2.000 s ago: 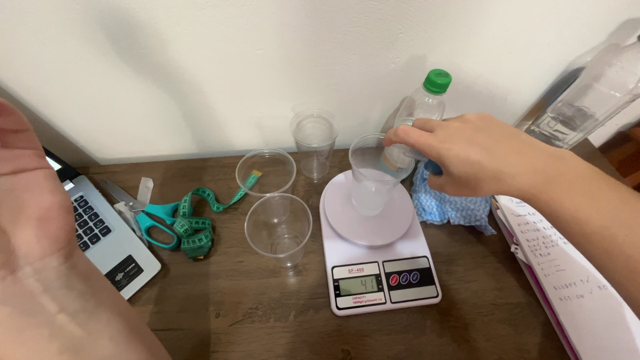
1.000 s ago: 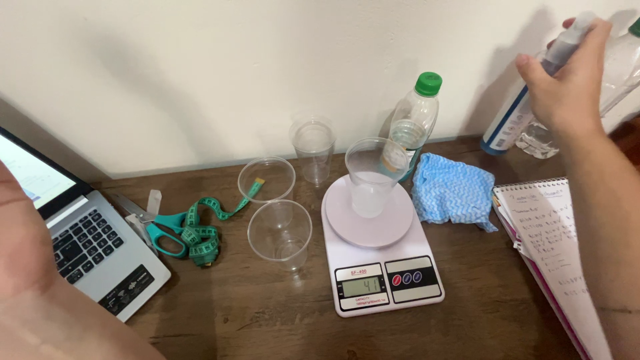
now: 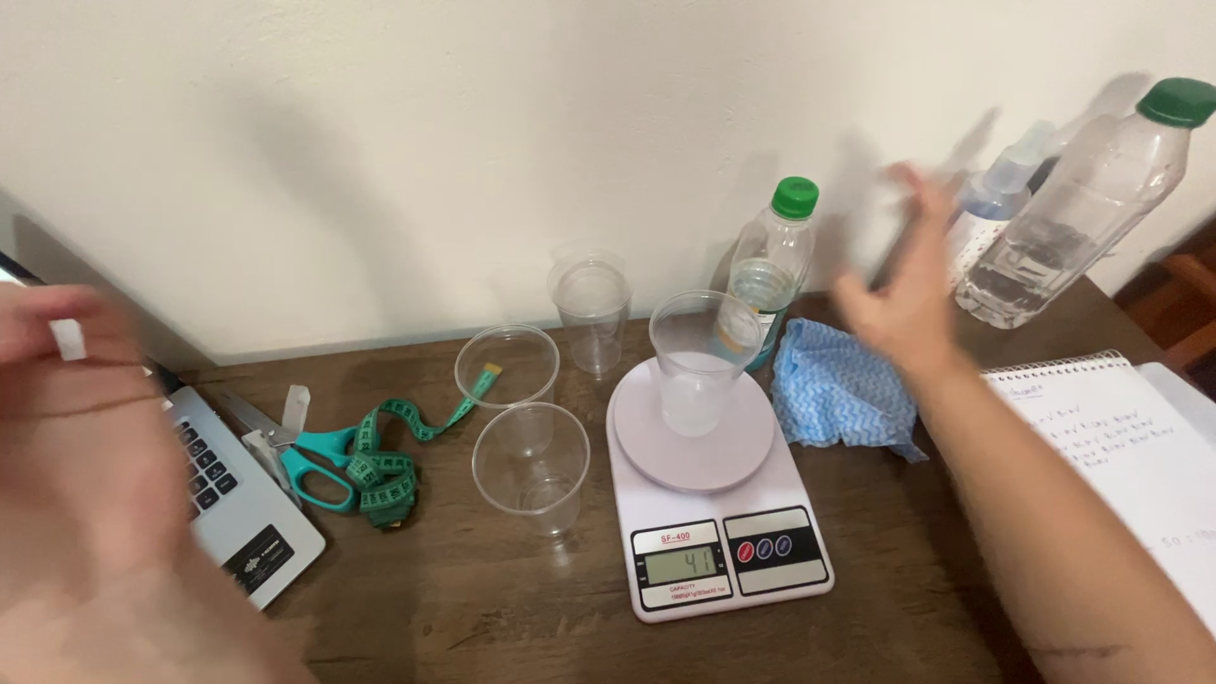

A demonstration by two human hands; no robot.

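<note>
My right hand is blurred, fingers apart and holding nothing, above the blue cloth and left of a spray bottle. At the left edge my left hand is raised over the laptop, with a small white piece at its fingers; whether it grips the piece is unclear. A clear plastic cup with some whitish content stands on the white kitchen scale, whose display is lit. Several clear plastic cups stand to the scale's left. A green-capped bottle is behind it.
A large clear bottle with liquid stands at the back right, near a spiral notebook bearing handwriting. On the left lie teal-handled scissors, a green measuring tape and a silver laptop. A wall borders the table's back.
My right hand was at the cup on the scale, then held the spray bottle at the right. The spray bottle now stands beside the large bottle, let go, and the hand has moved left of it.
</note>
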